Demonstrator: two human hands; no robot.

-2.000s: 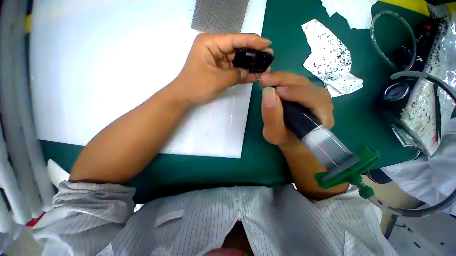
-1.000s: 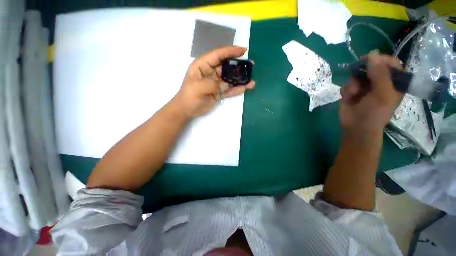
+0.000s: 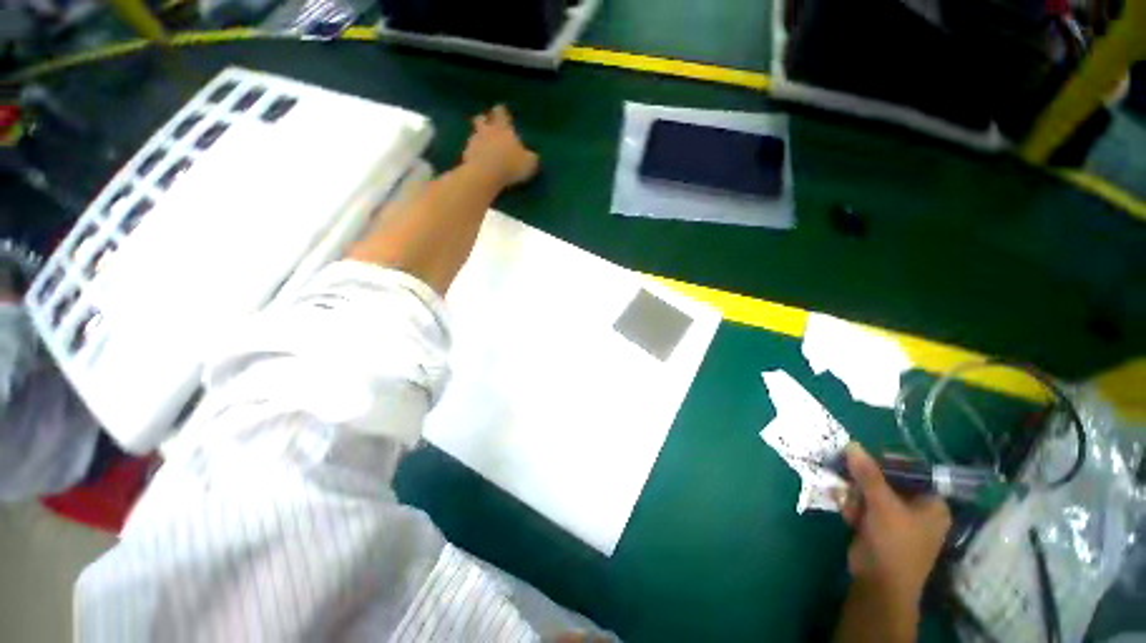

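Note:
My left hand (image 3: 500, 148) is stretched far forward over the green surface, beyond the foam parts tray. It is small and blurred, and I cannot tell whether anything is in or under its fingers. No black housing shows in it. My right hand (image 3: 895, 521) holds the glue dispensing syringe (image 3: 911, 474) at the lower right, its tip at the speckled wiping paper (image 3: 799, 440). The white foam sheet (image 3: 566, 389) lies in front of me with the grey mesh-like square (image 3: 654, 324) near its far right corner.
A thick white foam tray (image 3: 270, 189) with rows of dark-filled pockets stands at left. Beyond the yellow tape (image 3: 754, 313) lie a dark flat slab (image 3: 713, 160) on a pale sheet and a small black item (image 3: 850, 220). An air hose (image 3: 1078, 427) and clear plastic bag (image 3: 1093, 502) are at right.
My left hand has moved forward from above the foam sheet, and the black housing no longer shows. My right hand has brought the syringe tip to the speckled paper. The view has shifted forward and left.

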